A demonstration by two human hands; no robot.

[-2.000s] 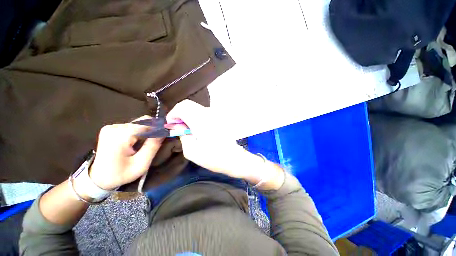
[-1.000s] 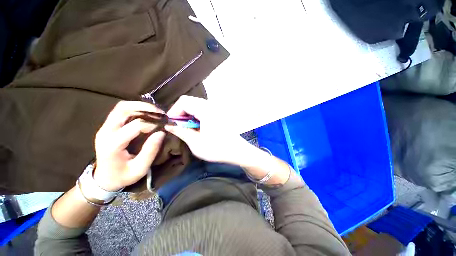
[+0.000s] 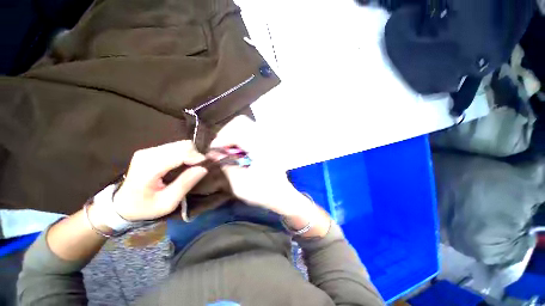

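Observation:
Brown trousers (image 3: 89,125) lie over the table and hang toward my lap, with a dark button (image 3: 265,71) near one edge. A pale drawcord (image 3: 224,94) runs across the cloth, bends down to my fingers, and a pale end hangs below my left hand. My left hand (image 3: 158,182) pinches a brown edge of the trousers between thumb and fingers. My right hand (image 3: 248,173) is closed around thread snips (image 3: 236,155) with red and blue on the grip; their tips are close to my left fingertips, blurred.
The white table (image 3: 334,83) has a dark cap or bag (image 3: 442,51) with a strap at the upper right. A blue bin (image 3: 382,209) stands below the table edge at right. Grey-green stuffed bundles (image 3: 478,203) are beyond the bin.
The view has shifted. My hands stay together at the brown edge; more of the pale cord shows above my fingers than one second ago.

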